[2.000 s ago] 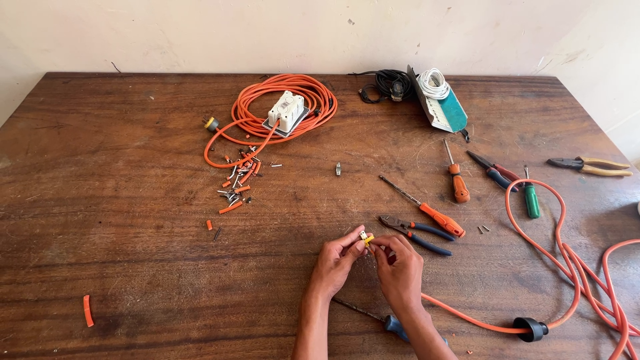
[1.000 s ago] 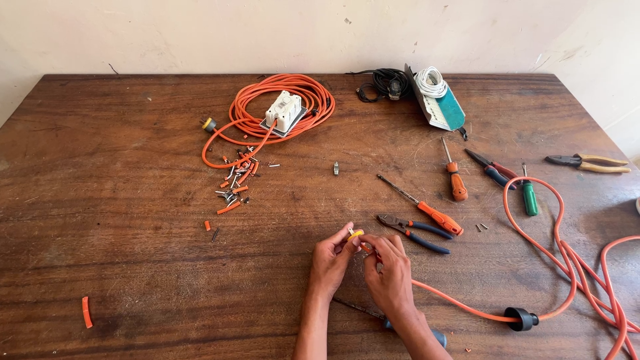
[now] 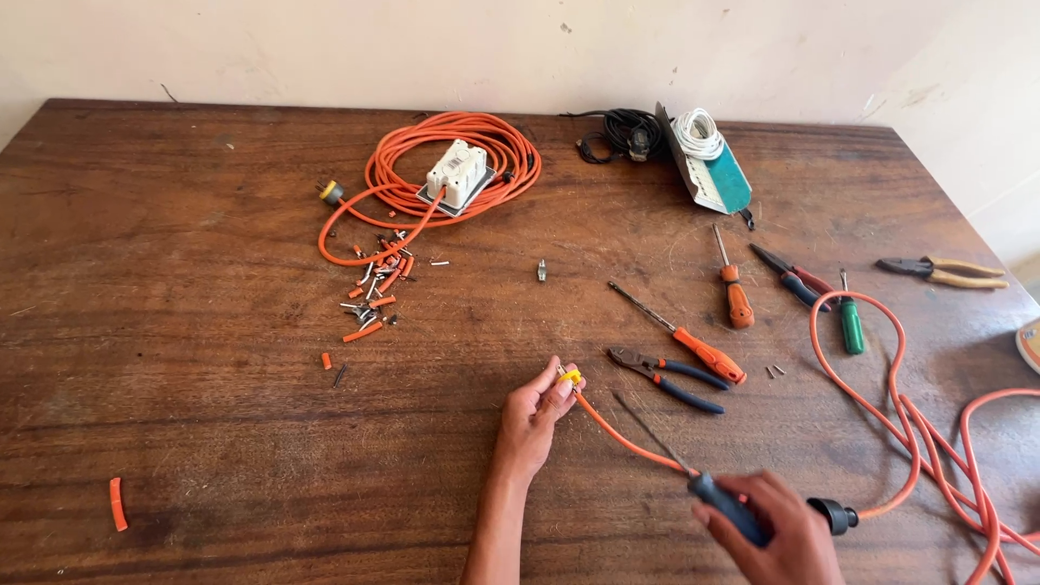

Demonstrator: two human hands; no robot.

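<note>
Between the fingertips of my left hand (image 3: 538, 406) is a yellow electrical plug insert (image 3: 571, 378) with metal prongs. An orange cable (image 3: 621, 439) runs from it to the lower right. My right hand (image 3: 772, 524) is around the blue-grey handle of a screwdriver (image 3: 729, 508), slightly blurred, its shaft pointing up and left towards the plug insert without touching it. A black plug cover (image 3: 832, 516) is threaded on the cable, just right of my right hand.
Diagonal cutters (image 3: 666, 380), orange screwdrivers (image 3: 708, 356) (image 3: 735, 296), a green screwdriver (image 3: 851, 325) and pliers (image 3: 934, 270) lie on the right. Behind are a coiled orange extension cord (image 3: 455, 122) with a white socket box (image 3: 457, 172) and cable scraps (image 3: 393, 276). Loose cable loops (image 3: 910, 422) cover the right edge.
My right hand has left the plug insert, moved down and right, and taken hold of the screwdriver that lay on the table. My left hand still holds the plug insert.
</note>
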